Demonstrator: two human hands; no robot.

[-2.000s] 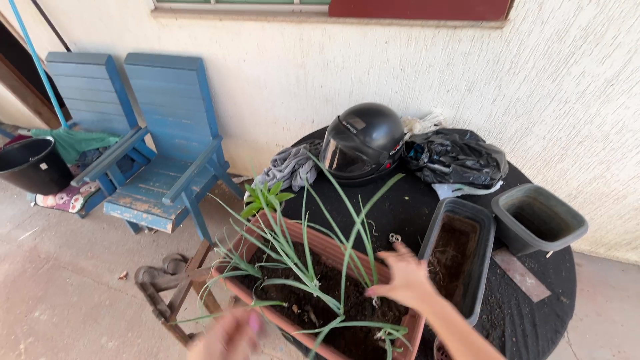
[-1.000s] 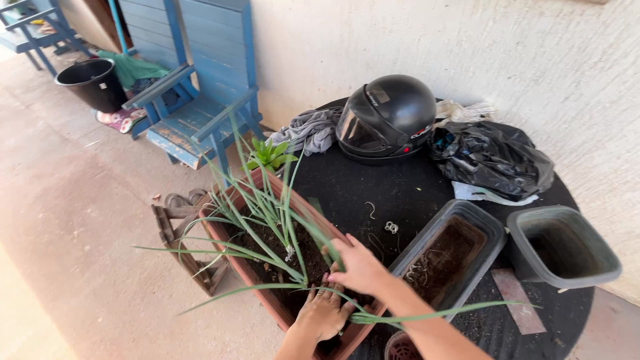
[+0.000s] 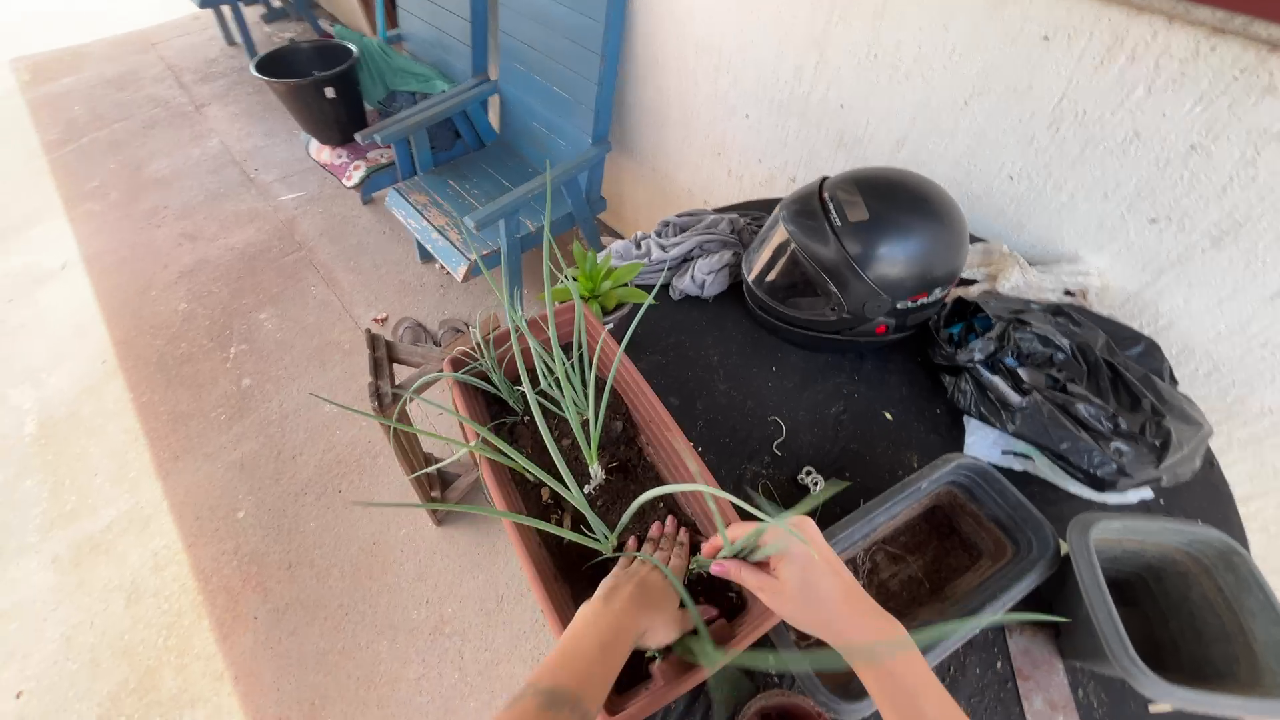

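A long terracotta-coloured planter [image 3: 640,400] holds dark soil [image 3: 625,490] and several green onion plants [image 3: 560,380] with long thin leaves. My left hand [image 3: 645,590] presses flat into the soil near the planter's close end, fingers slightly spread, with nothing visible in its grip. Beside it, above the planter's right rim, my right hand [image 3: 770,565] pinches the lower part of a green onion plant [image 3: 745,540]. Leaves of that plant trail to the right past my wrist. The soil under my left palm is hidden.
On the black-covered round table [image 3: 850,400] are a black motorcycle helmet [image 3: 865,255], a black plastic bag [image 3: 1070,380], a grey cloth [image 3: 690,250], a grey rectangular planter [image 3: 1040,540] and a deep grey pot [image 3: 1090,600]. A blue wooden chair [image 3: 500,180] and black bucket [image 3: 315,90] stand behind, left.
My right hand has moved out of the soil to the planter's rim and holds an onion plant. My left hand remains in the soil. Two seconds ago both hands were apart above the planter.
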